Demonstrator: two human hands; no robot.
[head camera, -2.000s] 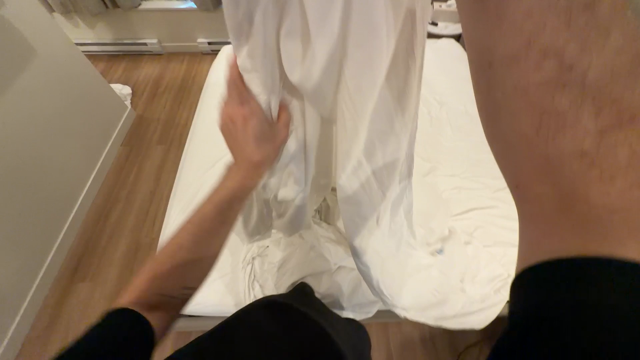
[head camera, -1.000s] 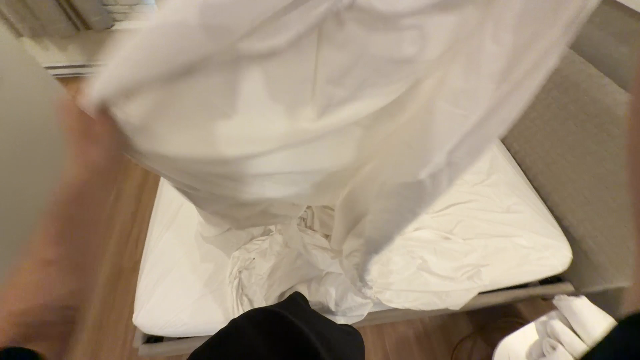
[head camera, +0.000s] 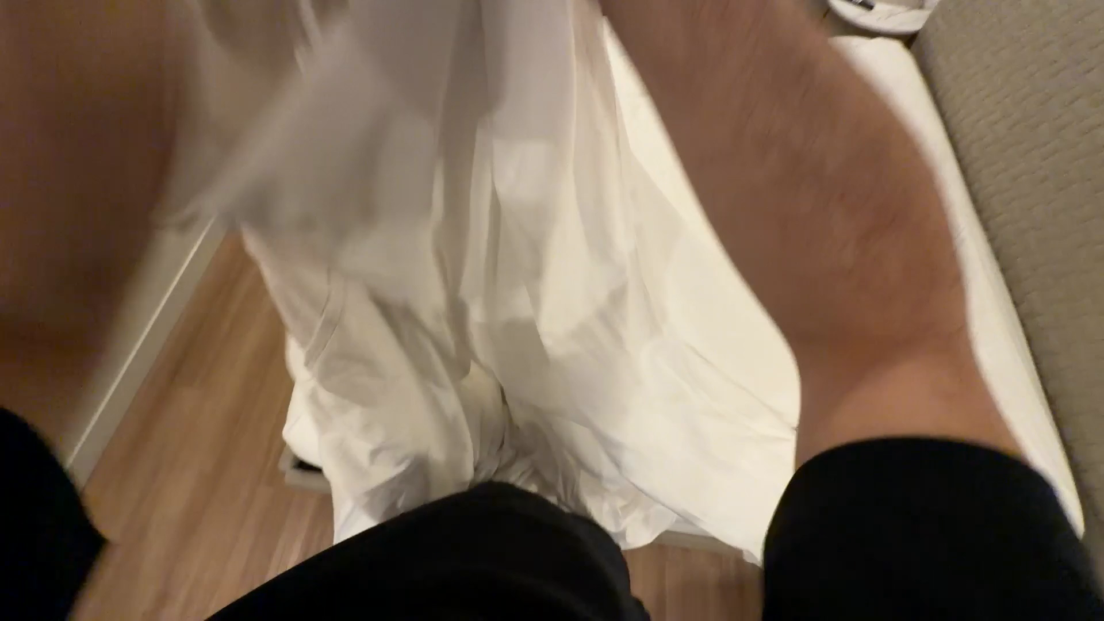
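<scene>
A large white fabric sheet or cover (head camera: 535, 259) hangs in long folds from the top of the head view, blurred at its upper left. Its lower part gathers in creases over the near side of a bed with a white mattress (head camera: 716, 310). My left forearm rises blurred along the left edge, and my right forearm crosses the right half in front of the bed. Both of my hands lie beyond the frame, so their hold on the fabric is hidden.
A beige-grey textured upholstered panel (head camera: 1026, 155) runs along the bed's right side. Wood flooring (head camera: 198, 431) and a wall baseboard (head camera: 155, 332) are at left. A rounded white object (head camera: 888, 15) stands at the top right. My black-clothed leg is at the near edge.
The white fabric, spread wide and lifted one second ago, now hangs in narrower vertical folds over the bed. My left hand, seen on the fabric two seconds ago, has left the view.
</scene>
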